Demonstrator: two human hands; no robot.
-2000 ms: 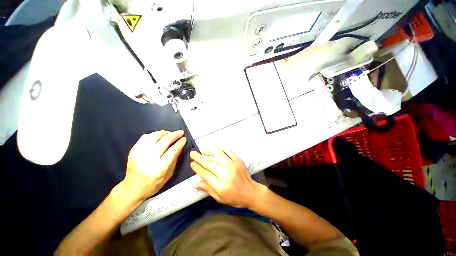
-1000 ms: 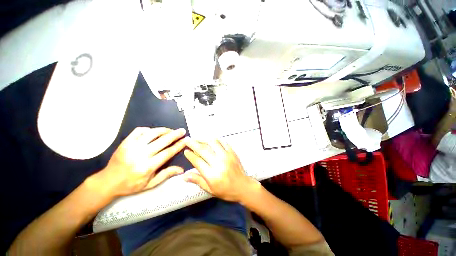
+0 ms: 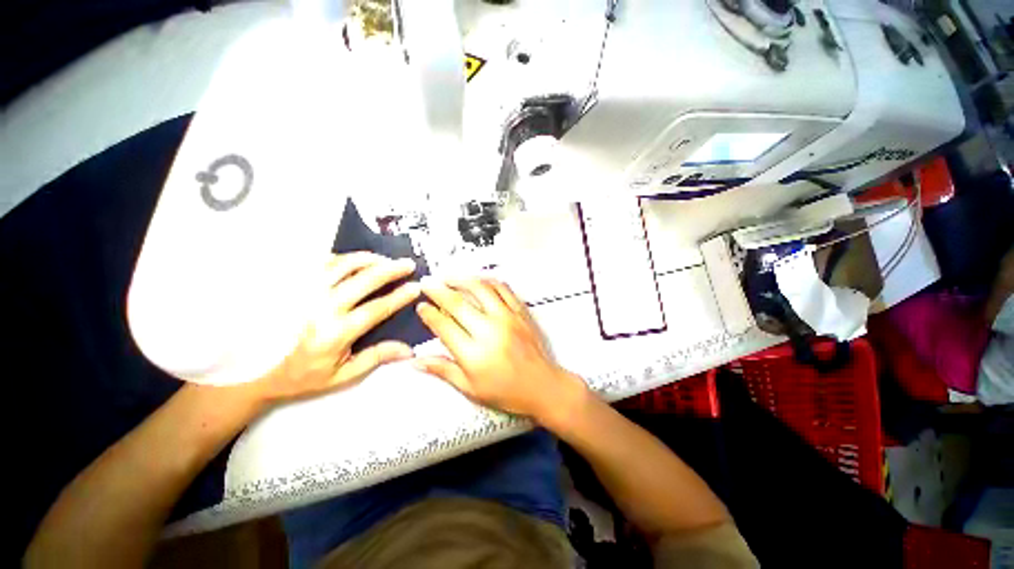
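Observation:
A dark cloth panel [image 3: 391, 323] lies on the white table in front of the presser foot area [image 3: 420, 231] of the sewing machine [image 3: 656, 95]. My left hand [image 3: 354, 317] lies flat on the cloth, fingers a little apart, partly behind the white rounded guard [image 3: 211, 267]. My right hand [image 3: 489, 345] rests at the cloth's right edge, its fingertips close to my left fingertips. Neither hand visibly grasps the cloth. The needle itself cannot be made out. More dark cloth spreads at the far left, beyond the guard.
A smartphone [image 3: 623, 270] lies on the table right of my right hand. An accessories box [image 3: 817, 278] with white scraps and black strips is at the table's right end. A red basket [image 3: 828, 406] with dark cloth stands below right. The ruler-marked edge [image 3: 378, 467] runs along the front.
The cloth and both hands have moved up toward the presser foot, and less cloth shows in front of it. The camera view has shifted, with the guard now covering more of the left side.

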